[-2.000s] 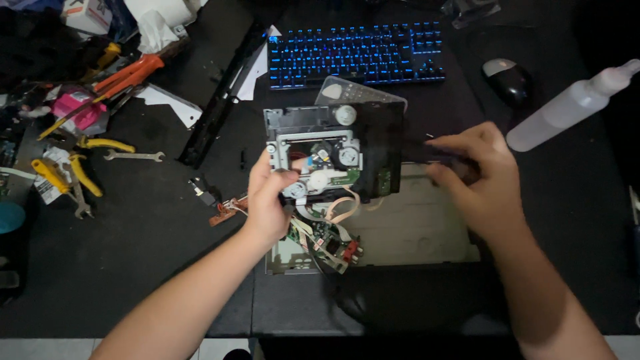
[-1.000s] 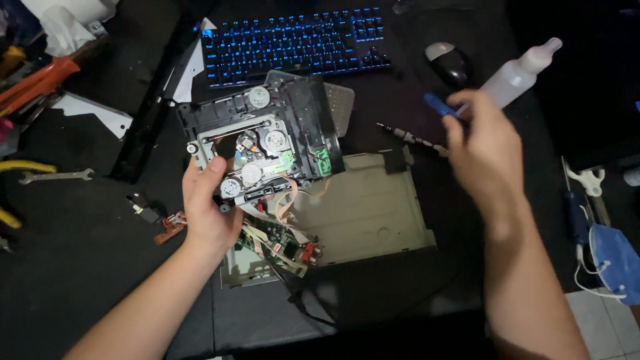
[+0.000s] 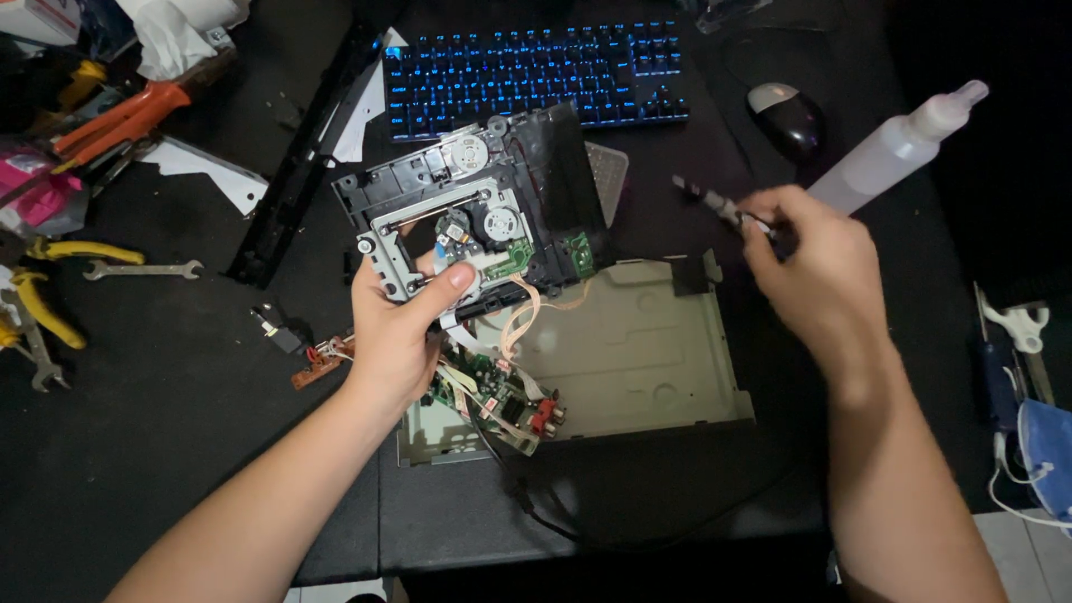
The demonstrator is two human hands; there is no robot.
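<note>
My left hand (image 3: 402, 327) grips a black optical disc drive mechanism (image 3: 469, 209) by its lower left side, thumb on its face, tilted above the table. Pale ribbon wires (image 3: 523, 322) run down from it to a green circuit board (image 3: 494, 398) with red connectors. That board lies on an open metal chassis cover (image 3: 628, 352). At the right, my right hand (image 3: 808, 260) pinches a slim tool with a metallic shaft (image 3: 716, 201), its tip pointing up and left; its exact kind cannot be told. A small brown board (image 3: 322, 364) with wires lies left of my left wrist.
A lit keyboard (image 3: 536, 79) and a mouse (image 3: 787, 121) are at the back. A translucent spray bottle (image 3: 888, 155) lies at the right. To the left are a long black plastic strip (image 3: 306, 159), a wrench (image 3: 142, 270), yellow-handled pliers (image 3: 50, 310) and an orange-handled tool (image 3: 126, 121).
The slim metallic tool lay on the table a second ago and is now in my right hand. The blue-handled thing my right hand had then no longer shows there. My left hand keeps the mechanism.
</note>
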